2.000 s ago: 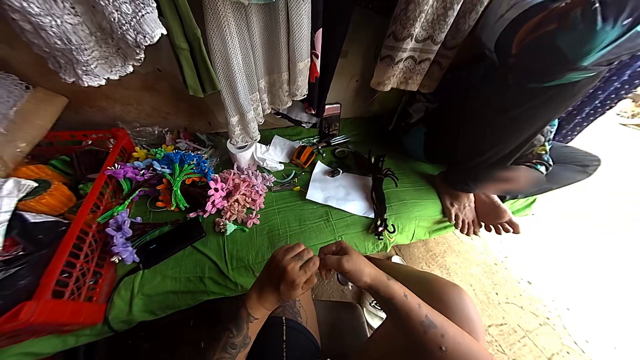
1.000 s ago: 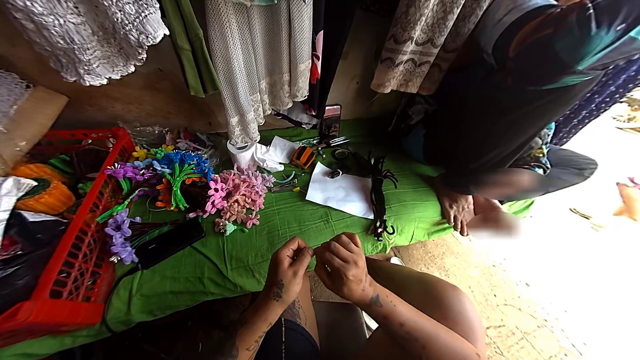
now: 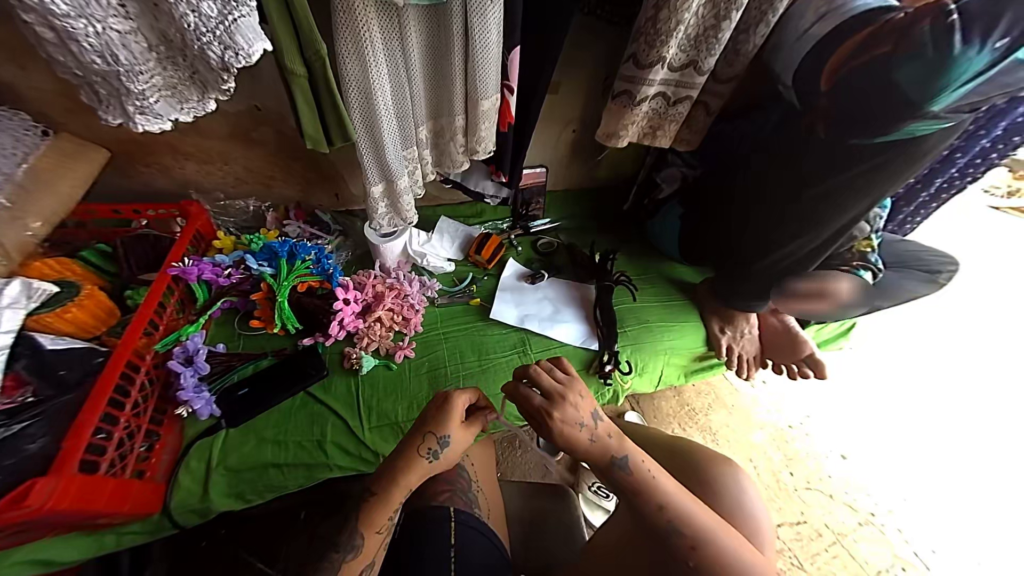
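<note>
A thin, pale pink strand (image 3: pixel 524 436), blurred in part, runs between my two hands and hangs down over my lap. My left hand (image 3: pixel 454 420) pinches it between thumb and fingers. Close beside it on the right, my right hand (image 3: pixel 552 400) has its fingers curled around the strand's upper part. Beyond the hands, pink pipe-cleaner flowers (image 3: pixel 388 308) lie on the green cloth (image 3: pixel 448 352). A bundle of black pipe cleaners (image 3: pixel 606 320) lies across the edge of a white sheet of paper (image 3: pixel 532 312).
At left stands a red plastic crate (image 3: pixel 120 400), with a black phone (image 3: pixel 276 384) and purple flowers (image 3: pixel 192 372) nearby. A tape measure (image 3: pixel 486 250) and toilet roll (image 3: pixel 387 244) sit further back. Garments (image 3: pixel 416 96) hang above. Another person's bare feet (image 3: pixel 728 332) rest at right.
The hands have moved slightly apart from where they nearly met, and the pale strand now shows between them. The other person's second foot is back on the cloth's edge after blurring in motion.
</note>
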